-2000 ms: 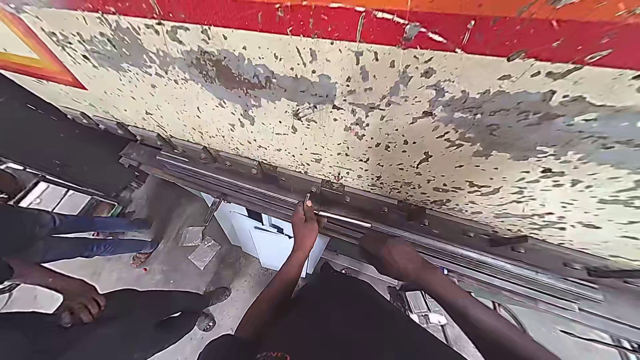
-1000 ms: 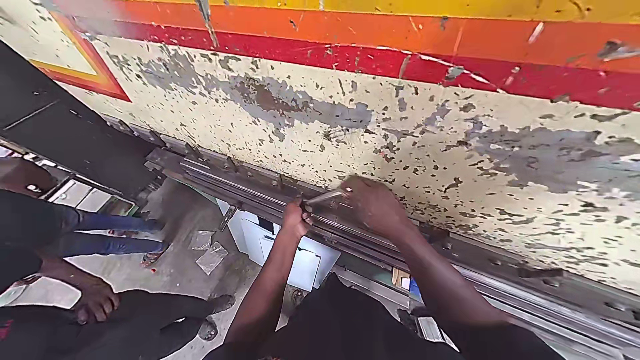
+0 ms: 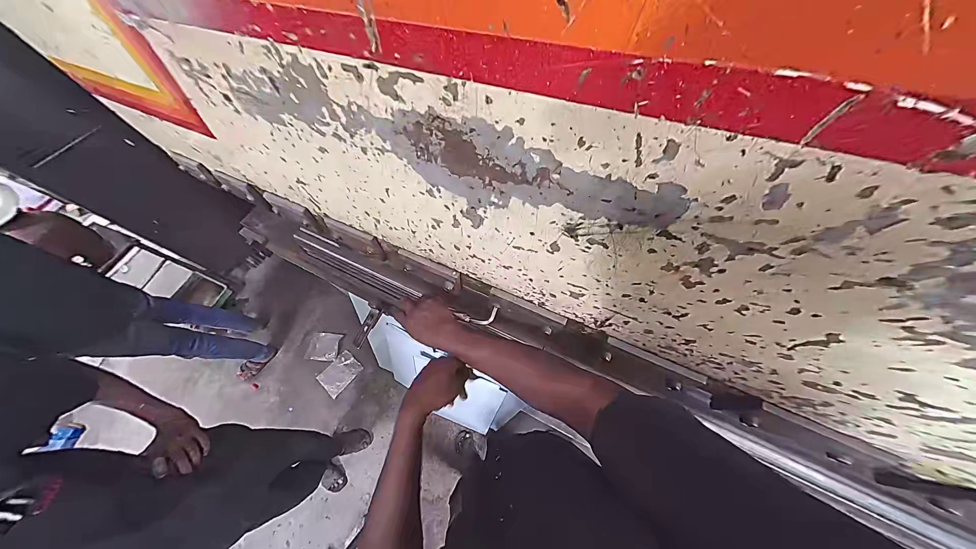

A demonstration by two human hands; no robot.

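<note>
Beneath a large painted metal panel (image 3: pixel 534 183) with chipped cream, red and orange paint runs a long dark metal bed (image 3: pixel 534 309) with bolts along it. My right hand (image 3: pixel 431 322) reaches across to the left and rests at long metal strips (image 3: pixel 351 263) on this bed; its fingers are partly hidden. A bent metal rod end (image 3: pixel 488 316) shows just right of that hand, over the bed. My left hand (image 3: pixel 441 385) is lower, in front of the bed, with its fingers curled; whether it holds anything is not clear.
Below the bed stands a pale blue-white box or sheet (image 3: pixel 473 400). Two clear plastic packets (image 3: pixel 339 374) lie on the concrete floor (image 3: pixel 282 404). Two people are at the left, one with a hand (image 3: pixel 179 442) on a dark-clothed leg. A dark panel (image 3: pixel 91 152) slopes at upper left.
My right hand has moved left along the bed, past my left hand, which is now lower and off the bed's edge. One second ago both hands were at a short metal rod or handle.
</note>
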